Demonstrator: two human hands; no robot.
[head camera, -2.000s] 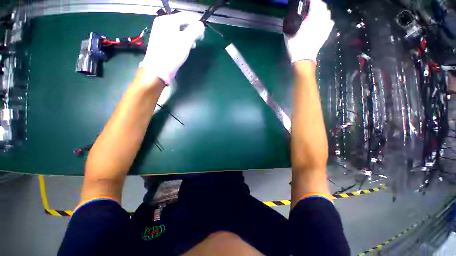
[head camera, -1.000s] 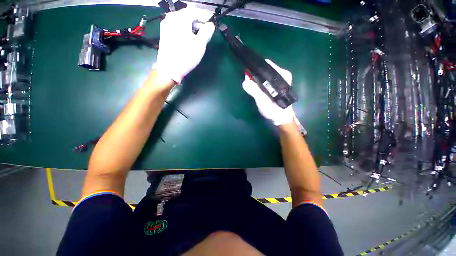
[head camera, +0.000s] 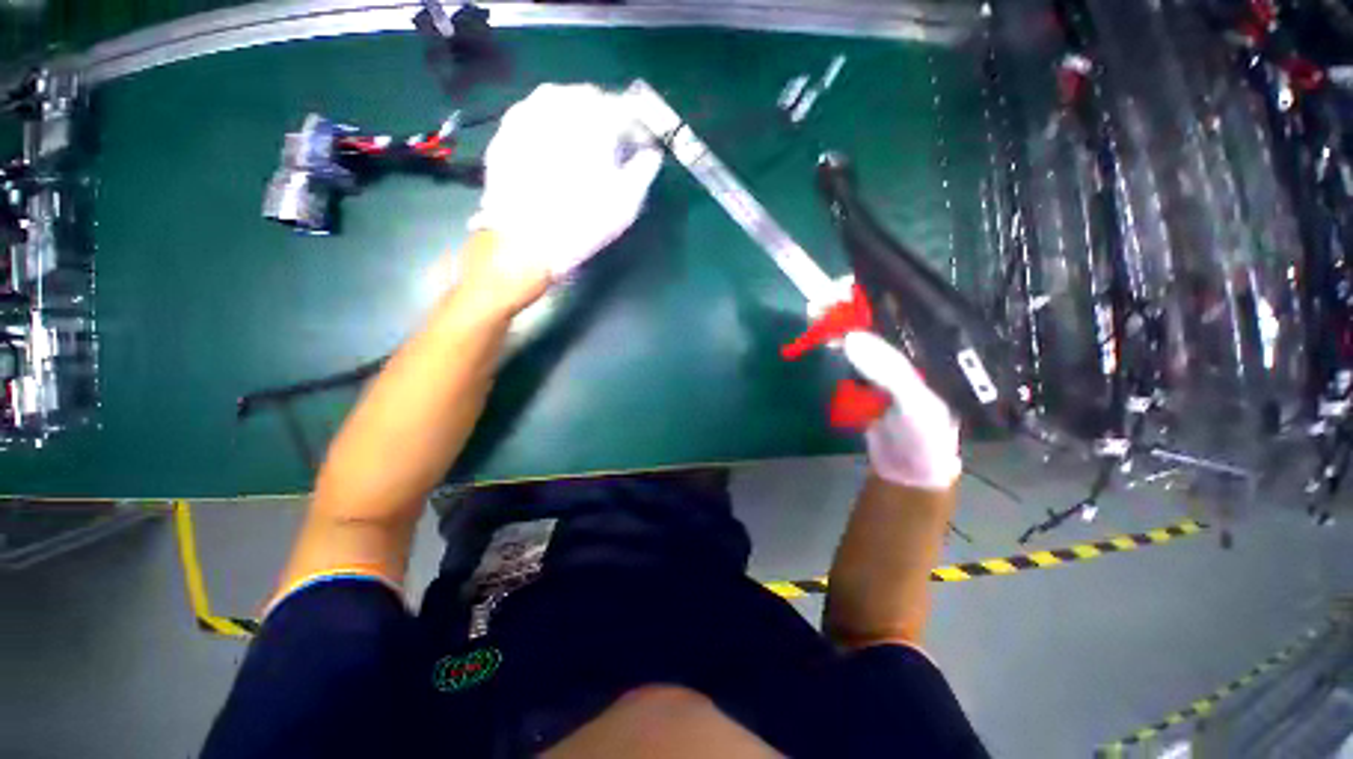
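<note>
My left hand (head camera: 571, 175), in a white glove, is closed on the wire harness (head camera: 433, 166) left of centre. The harness runs left to a silver-grey and blue connector (head camera: 309, 178) with short red wires. A steel ruler (head camera: 749, 215) slants from beside my left fingertips down to the red handles. My right hand (head camera: 908, 423), gloved, grips the black cable tie gun (head camera: 927, 304) by its red handles (head camera: 835, 326), nose pointing up and away. Whether my right fingers also touch the ruler's lower end is hidden. A dark harness branch (head camera: 312, 386) lies below my left forearm.
Harnesses among clear plastic (head camera: 1135, 252) are piled at right, and more pieces (head camera: 37, 297) lie at the left edge. A metal rail (head camera: 594, 18) runs along the bench's far edge. A dark plug (head camera: 457, 33) and small pale pieces (head camera: 812, 89) lie near it.
The gun has moved right and toward me, away from my left hand. The ruler now shows between both hands. My left hand and the connector have shifted slightly right and lower in view.
</note>
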